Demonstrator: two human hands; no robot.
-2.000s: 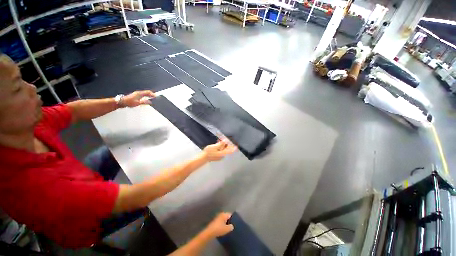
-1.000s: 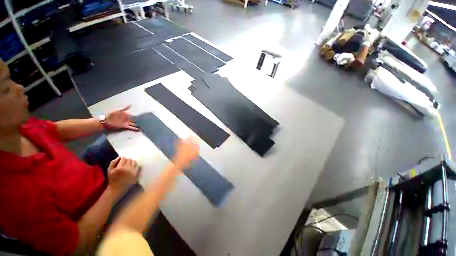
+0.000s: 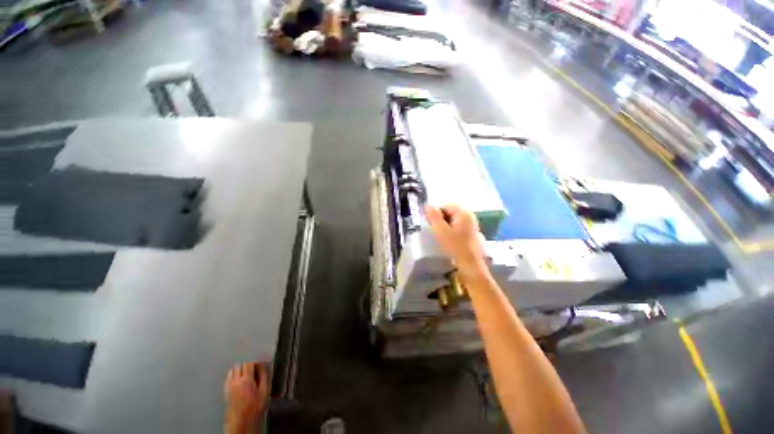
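Note:
My right hand (image 3: 454, 227) is on the top edge of the grey roller machine (image 3: 543, 269), beside its shafts and rollers. Its fingers are curled, and whether they grip the edge is unclear. My left hand (image 3: 246, 390) rests at the near right edge of the grey table (image 3: 199, 314), fingers close together; no strip shows in it. Dark strips (image 3: 47, 360) lie flat at the table's left, cut off by the picture's edge. A pile of overlapping dark strips (image 3: 110, 208) lies farther up. The machine's blue belt (image 3: 530, 191) shows no strip on it.
A dark pile of strips (image 3: 666, 264) lies on the pale side table (image 3: 670, 212) beyond the belt, with a black bundle (image 3: 597, 205) and blue cord nearby. A floor gap separates table and machine. Fabric rolls (image 3: 399, 51) lie at the back.
The view has swung right from the table to the machine. The strip held earlier was laid on the table. One hand is now at the machine, the other at the table edge.

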